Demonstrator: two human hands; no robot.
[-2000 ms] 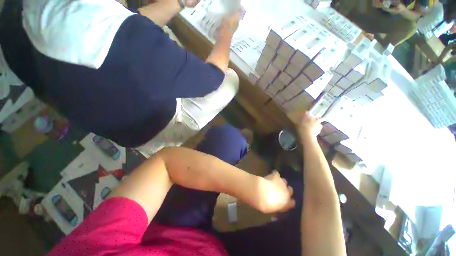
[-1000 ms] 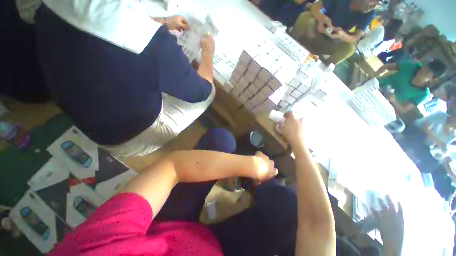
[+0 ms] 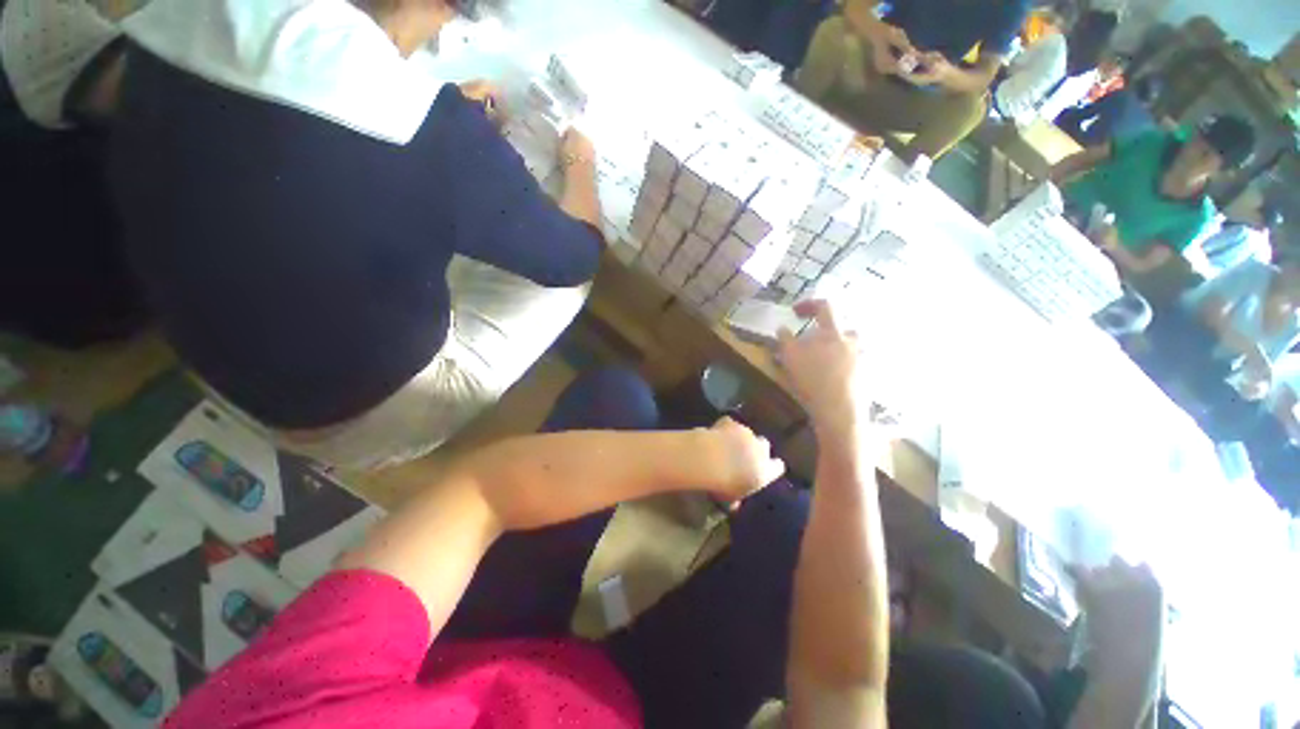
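Note:
My right hand (image 3: pixel 820 359) is over the table edge, with thumb and fingertips around the near end of a small white carton (image 3: pixel 764 318). The carton lies low beside the front of the carton stack. My left hand (image 3: pixel 744 464) is above my lap, below the table edge, with curled fingers; whether anything is in it cannot be told. The stack of white cartons (image 3: pixel 702 228) stands in rows at the table edge, its greyish box ends facing me. More white cartons (image 3: pixel 820 235) are stacked to its right.
A neighbour in a dark top (image 3: pixel 328 242) sits close on the left, hands on printed white pieces. A round pale object (image 3: pixel 721 385) is just below the table edge. Another person's hand (image 3: pixel 1119 598) is at lower right. Printed cards (image 3: pixel 217 474) lie on the floor. Several people sit across the table.
The view has swung right, bringing in more people across the table. My right hand has moved left along the edge to the stack's front, with the carton at its fingers. My left hand stays above my lap.

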